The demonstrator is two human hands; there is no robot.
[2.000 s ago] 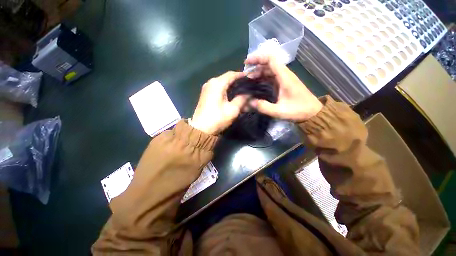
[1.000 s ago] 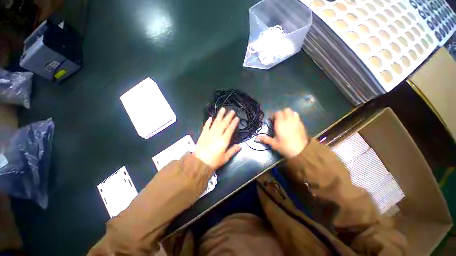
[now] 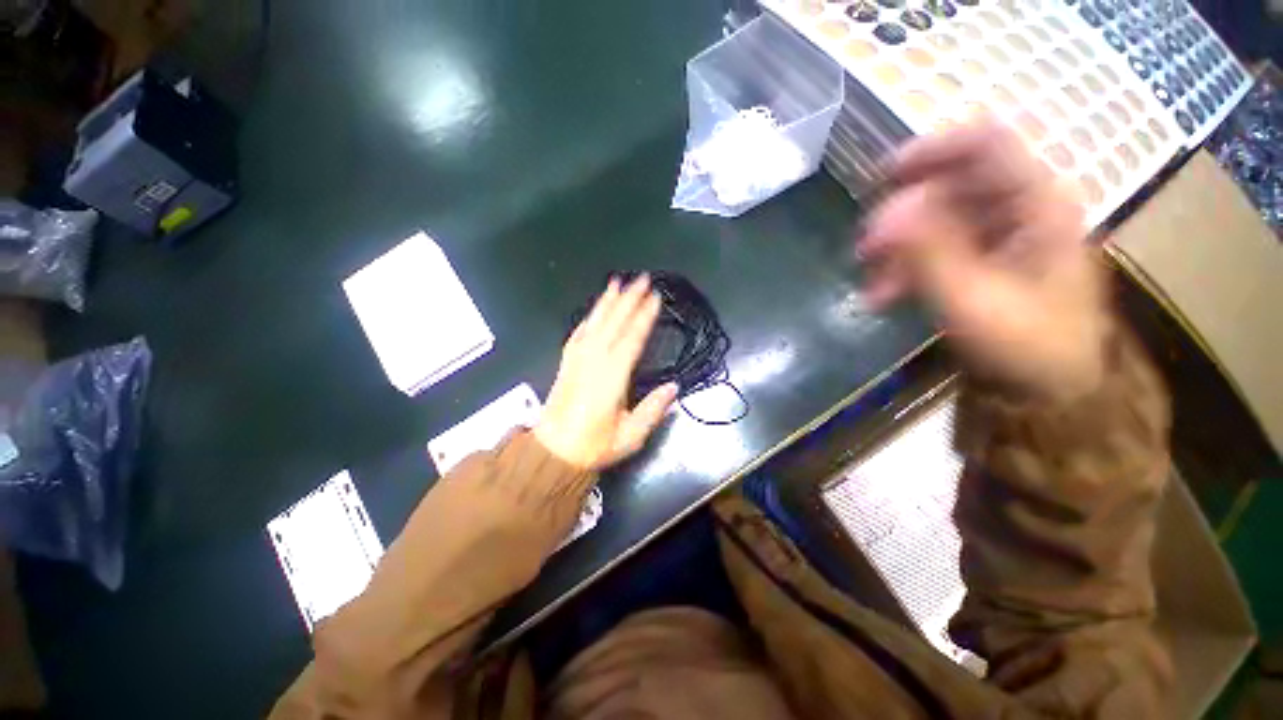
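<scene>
A tangled bundle of black seals (image 3: 684, 326) lies on the dark green tabletop, with one thin loop sticking out at its lower right. My left hand (image 3: 602, 377) rests flat with its fingers over the left side of the bundle, not closed on it. My right hand (image 3: 985, 246) is raised to the right of the bundle, blurred; I cannot tell whether it holds anything. A white cover plate (image 3: 486, 426) lies partly under my left forearm. A separate cover (image 3: 324, 546) lies at the lower left. A stack of covers (image 3: 419, 312) stands farther back.
A clear plastic bin (image 3: 767, 85) with small white rings (image 3: 750, 158) stands behind the bundle. A tall stack of sheets with round parts (image 3: 971, 71) is at the back right. An open carton (image 3: 1196, 563) of white pieces is by my lap. A small device (image 3: 148, 162) and plastic bags (image 3: 78, 450) are left.
My right hand first let go of the bundle with my left hand as it came down onto the table, then lifted away to the right. My left hand has stayed on the bundle since.
</scene>
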